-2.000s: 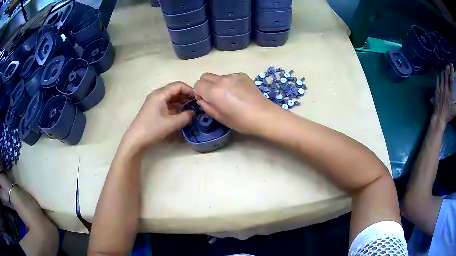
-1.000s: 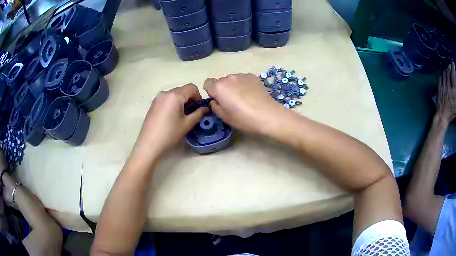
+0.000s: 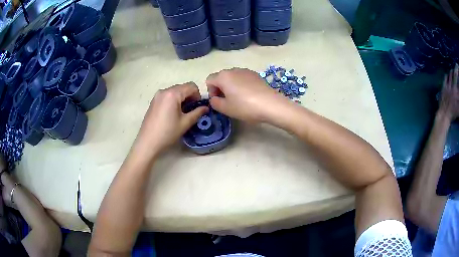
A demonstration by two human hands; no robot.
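A dark grey plastic housing (image 3: 207, 143) sits open side up on the tan-covered table, with a round boss and central hole inside. My left hand (image 3: 168, 113) grips its far left rim, thumb over the inside edge. My right hand (image 3: 236, 95) is at the far right rim, thumb and index finger bent close together over the housing's far edge. Whether a small fitting is between those fingertips is hidden. A loose pile of small fittings (image 3: 287, 83) with white round faces and dark bodies lies just right of my right hand.
Stacked housings (image 3: 230, 25) stand at the back. A heap of loose housings (image 3: 65, 80) lies at left, with more small fittings (image 3: 11, 145) beside it. A neighbour's arm shows at lower left, another at right by a green surface (image 3: 377, 100) with housings (image 3: 402, 61).
My right hand has lifted slightly and its fingers have parted a little from my left hand's. More of the housing's inside shows. My left hand still holds the rim.
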